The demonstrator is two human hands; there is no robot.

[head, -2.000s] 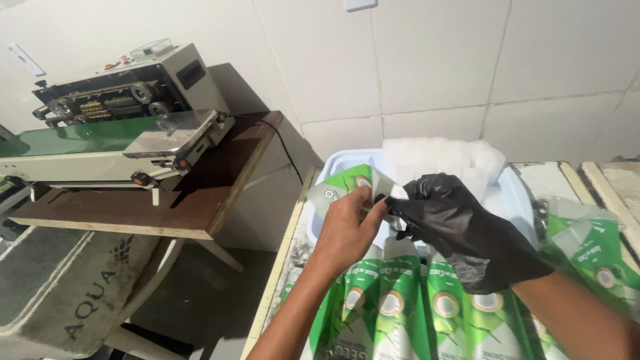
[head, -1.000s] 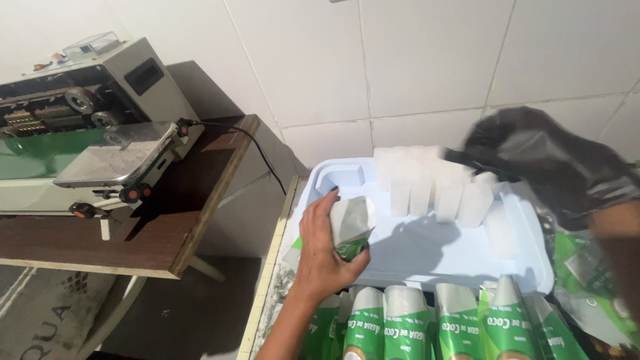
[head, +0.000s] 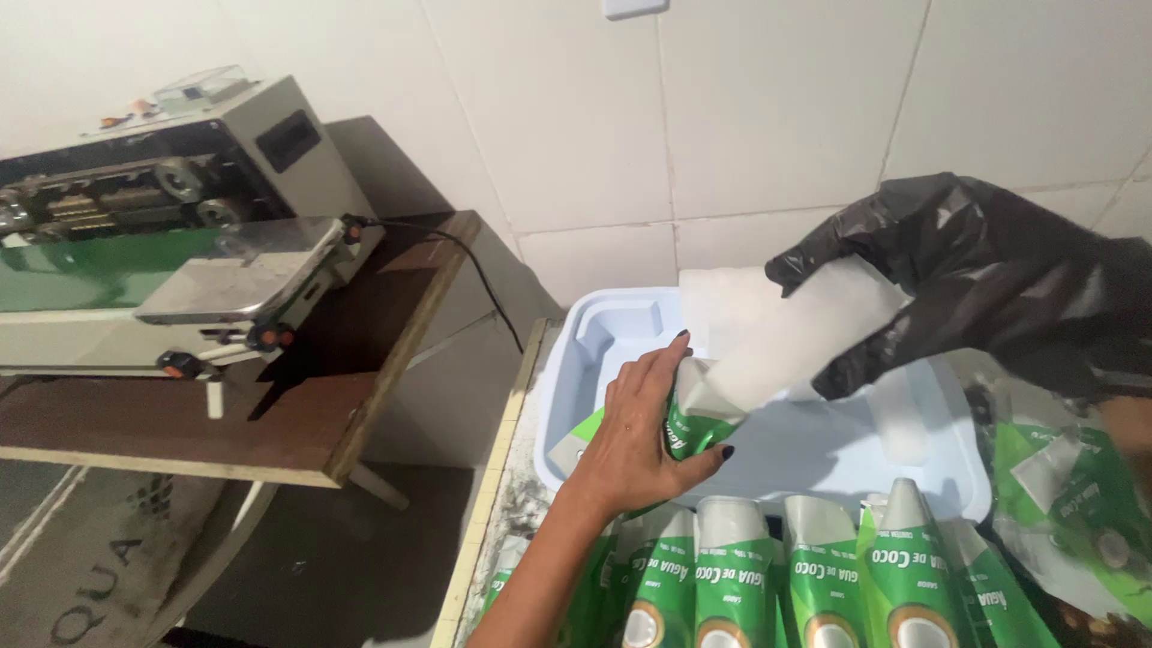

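My left hand (head: 634,432), bare, holds a green and silver printed plastic pouch (head: 706,418) with its mouth facing up and right, over a pale blue plastic tray (head: 558,396). My right hand (head: 936,279), in a loose black plastic glove, grips a white, frosty-looking block (head: 810,319) between thumb and fingers. The block's lower end is at the pouch's mouth; how far inside it reaches cannot be told. Another white block (head: 900,418) lies at the tray's right side, and more white pieces (head: 711,301) show at the back, partly hidden by the held block.
Several filled green pouches (head: 733,576) stand in front of the tray. More green packaging (head: 1071,486) lies at the right. On a brown wooden table (head: 360,414) at the left stands a band sealing machine (head: 180,207) with a green belt and a black cable. A tiled wall rises behind.
My right hand, blurred over the white blocks a second ago, has come left to the pouch with a block in it. My left hand still holds the pouch over the tray.
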